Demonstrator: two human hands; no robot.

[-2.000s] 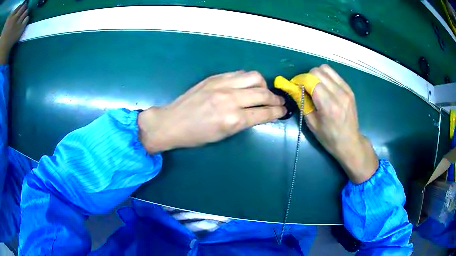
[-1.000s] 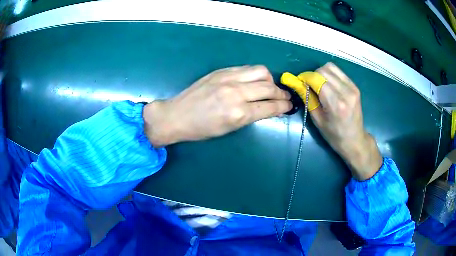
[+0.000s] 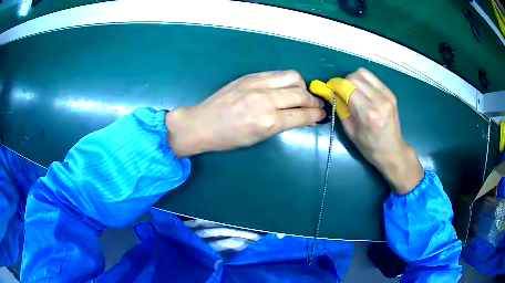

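My left hand [image 3: 249,112] is bare and holds a round black part [image 3: 325,112] at its fingertips; the fingers hide most of it. My right hand [image 3: 372,113] wears yellow finger coverings [image 3: 342,91] on thumb and index finger. These fingers grip the top of a thin silver-grey beaded strand [image 3: 326,171] against the right side of the black part. The strand hangs down past the table's near edge toward my lap. Both hands are above the dark green tabletop. Where the strand meets the part is hidden.
A white rail [image 3: 249,22] curves behind the green tabletop [image 3: 249,193]. Beyond it, a green belt carries several black parts, one at the top [image 3: 353,5] and one at the right [image 3: 447,53]. A cardboard box [image 3: 490,185] stands at the right edge. Another blue sleeve shows at far left.
The black parts on the belt have shifted left. The other person's hand at upper left has gone from view. My hands keep the same hold, with only small shifts.
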